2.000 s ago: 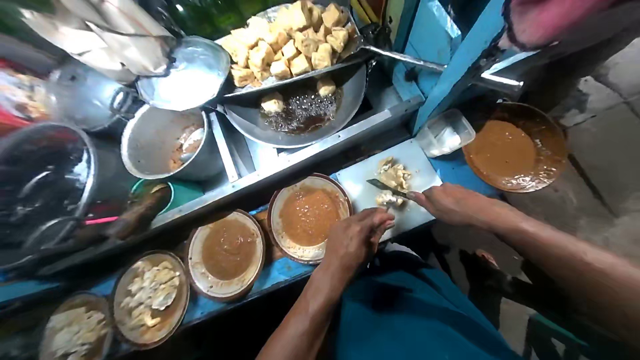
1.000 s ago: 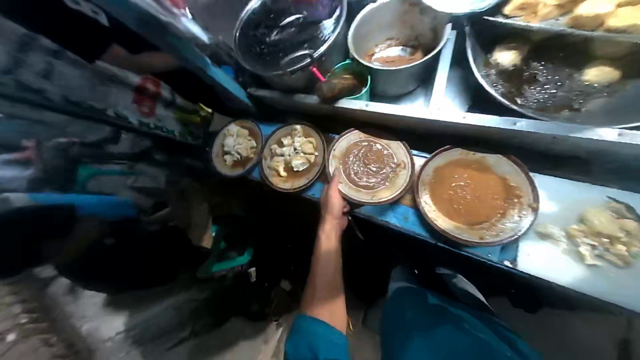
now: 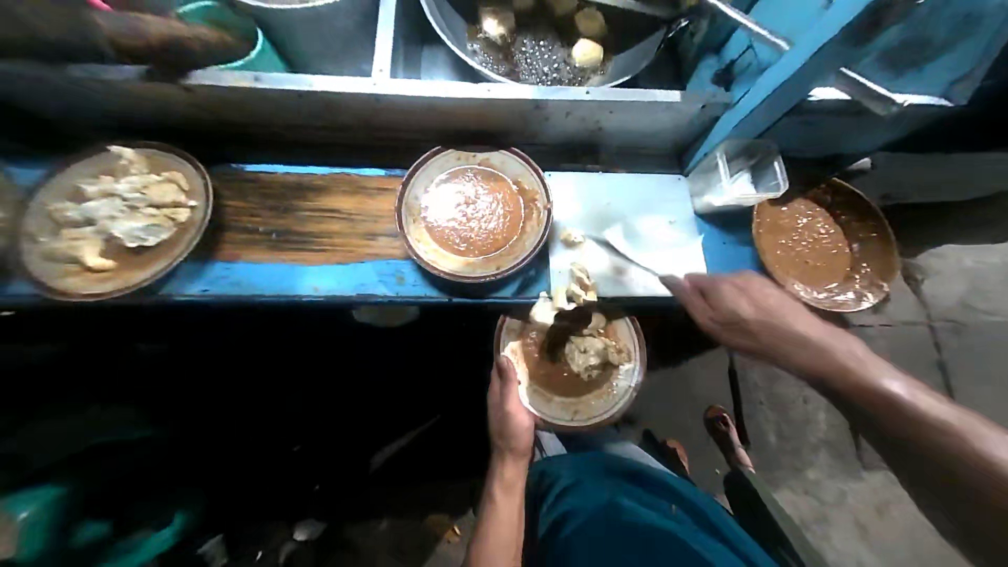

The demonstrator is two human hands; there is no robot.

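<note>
My left hand (image 3: 510,409) grips a plate of brown sauce (image 3: 575,409) by its left rim, just below the edge of a white cutting board (image 3: 661,193). With my right hand (image 3: 728,311) I hold a knife (image 3: 630,256) by its handle, its blade low over the board. Pale cut food pieces (image 3: 581,285) lie at the board's edge and over the plate's upper rim, with more in the sauce. Left of the board, a second plate of brown sauce (image 3: 472,213) rests on the blue counter. A plate of sauce topped with pale pieces (image 3: 118,220) is at the far left.
A clear plastic container (image 3: 739,175) stands right of the board, beside a brown bowl of sauce (image 3: 823,244). Behind the metal ledge (image 3: 520,88), food fries in a wok of bubbling oil (image 3: 547,59). A green container (image 3: 264,51) and a pot (image 3: 323,35) are at upper left. Another person's foot (image 3: 726,433) shows below.
My left hand has lifted a sauce plate from the counter and brought it right, to the board's front edge. Cut pieces from the board are now in it. The view has swung right.
</note>
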